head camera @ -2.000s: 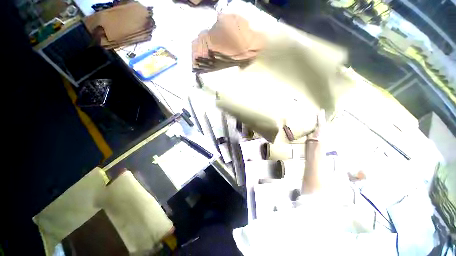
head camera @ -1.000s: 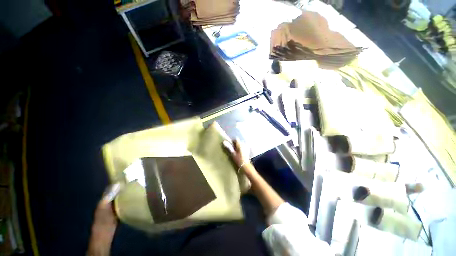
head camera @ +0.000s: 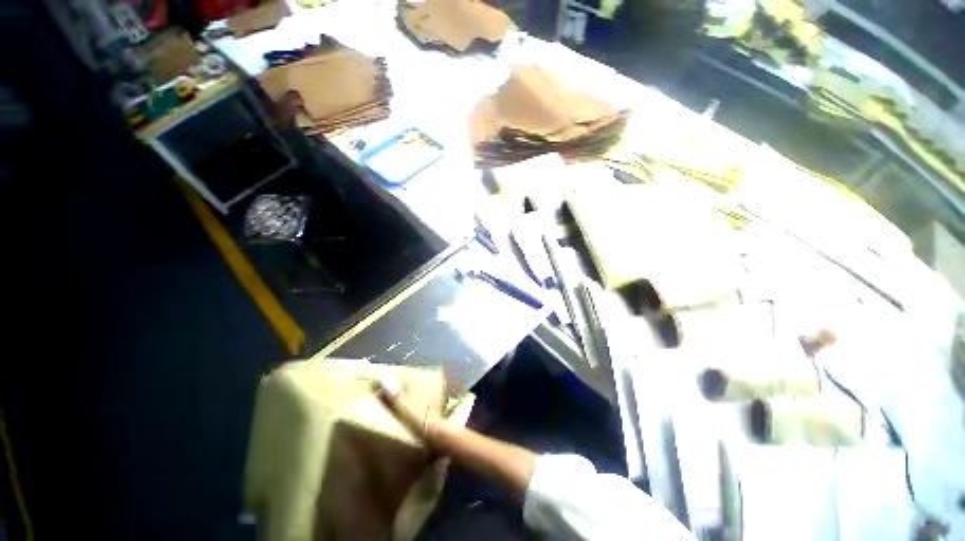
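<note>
The pale yellow-cream bag body point(head camera: 288, 433) hangs at the lower left, blurred, with its brown patch point(head camera: 360, 481) facing me and its lower part cut off by the frame. My right hand point(head camera: 407, 410) grips the bag's upper part, with a white wrap on a fingertip. My left hand cannot be made out; a small pale spot at the bag's lower left edge may be a fingertip.
The white bench point(head camera: 466, 211) on the right bears rolled cream bag pieces point(head camera: 809, 420), brown panel stacks point(head camera: 545, 116), a blue-rimmed tray point(head camera: 402, 156) and dark hand tools point(head camera: 503, 285). A yellow line point(head camera: 249, 275) crosses the dark floor.
The bag body has gone from flat and spread between both hands to hanging and folded, lower down. My left hand has dropped out of clear sight. My view has shifted towards the bench.
</note>
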